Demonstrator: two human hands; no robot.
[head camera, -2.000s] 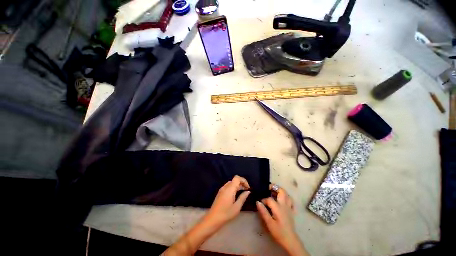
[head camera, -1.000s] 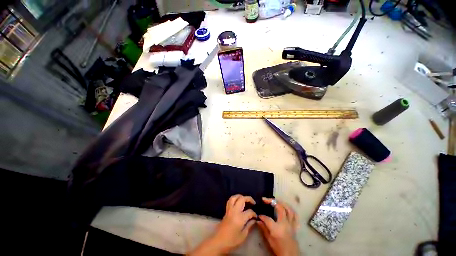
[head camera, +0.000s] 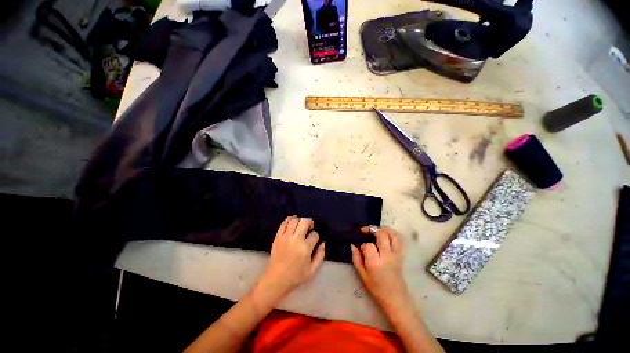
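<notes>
A dark cloth tube (head camera: 228, 210), maybe a trouser leg or sleeve, lies flat across the near part of the table, its straight hem end to the right. My left hand (head camera: 293, 254) rests on its lower part, fingertips on the cloth and thumb apart. My right hand (head camera: 378, 260), with a ring, is at the lower corner of the hem end, fingertips and thumb touching the cloth; whether they pinch it cannot be told. No needle or thread can be made out at the fingers.
Shears (head camera: 430, 176) lie beyond the hem, below a yellow ruler (head camera: 414, 106). A speckled slab (head camera: 481, 233), black cone (head camera: 534, 162) and grey-green cone (head camera: 572, 114) are at right. Iron (head camera: 456, 45) and phone (head camera: 326, 31) stand at the back, garment pile (head camera: 200, 89) at left.
My left hand has moved left along the cloth, away from my right hand, and its thumb has spread. The view has tilted down, so an orange garment shows at the bottom.
</notes>
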